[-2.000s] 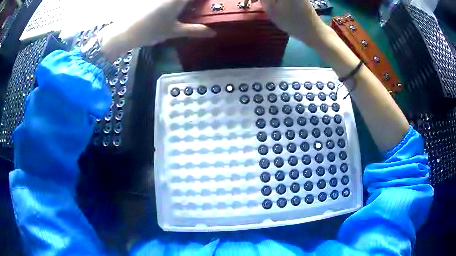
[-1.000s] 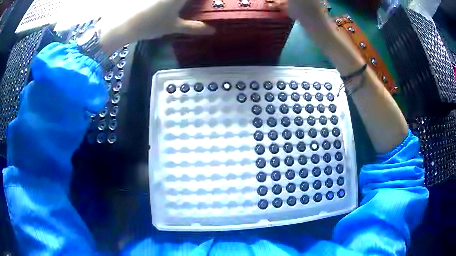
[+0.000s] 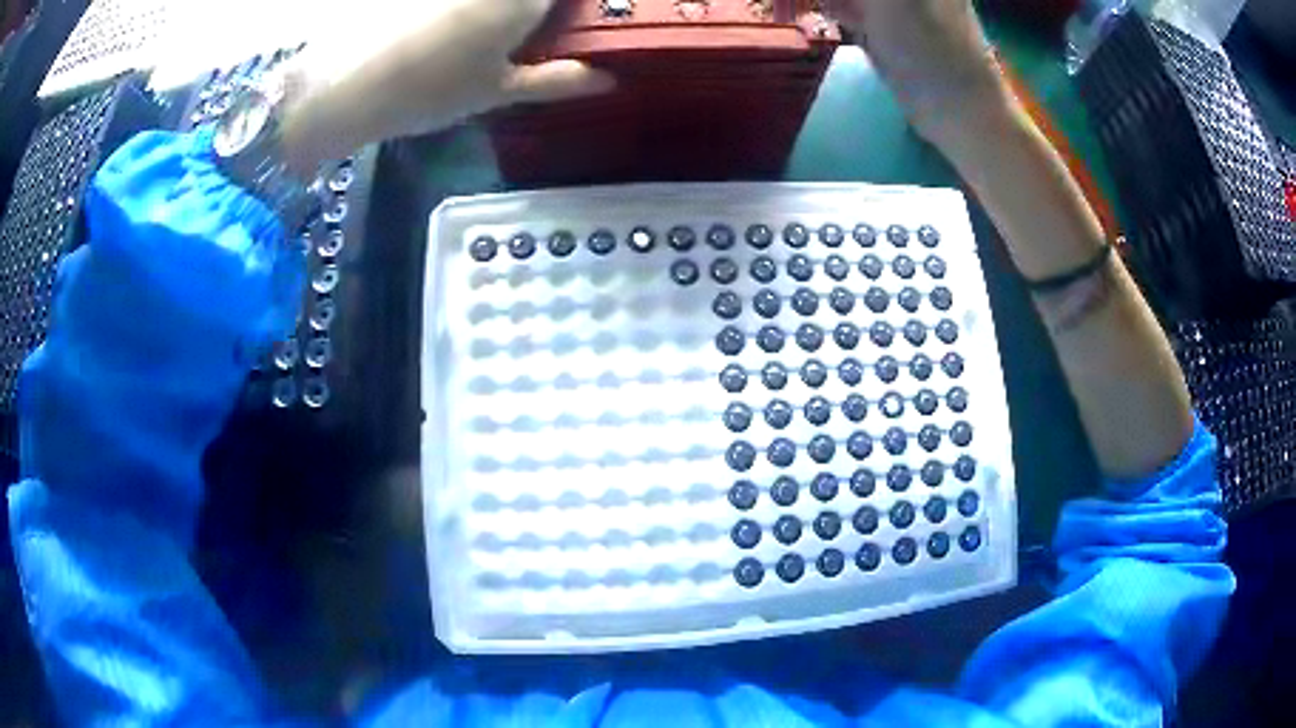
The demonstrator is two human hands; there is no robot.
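The red-brown block (image 3: 654, 114) stands behind the white tray, with small metal pieces on its top at the picture's upper edge. My left hand (image 3: 469, 57) rests against the block's left side, thumb along its front; its fingers are cut off by the upper edge. My right hand (image 3: 903, 43) is at the block's right end, also cut off at the top; its fingertips and anything in them are hidden. The white blister tray (image 3: 569, 614) holds small dark round parts (image 3: 817, 376) in its right-hand columns and along its back row; the pockets at left are unfilled.
A black tray with silvery round parts (image 3: 326, 277) lies at left under my left forearm. Black grid trays (image 3: 1191, 157) are stacked at right, others at far left (image 3: 57, 213). An orange-brown strip (image 3: 1055, 135) lies partly behind my right forearm. The mat is dark green.
My right hand and forearm have moved right along the block, now covering much of the orange-brown strip. My left hand has stayed at the block. The white tray's filling looks the same.
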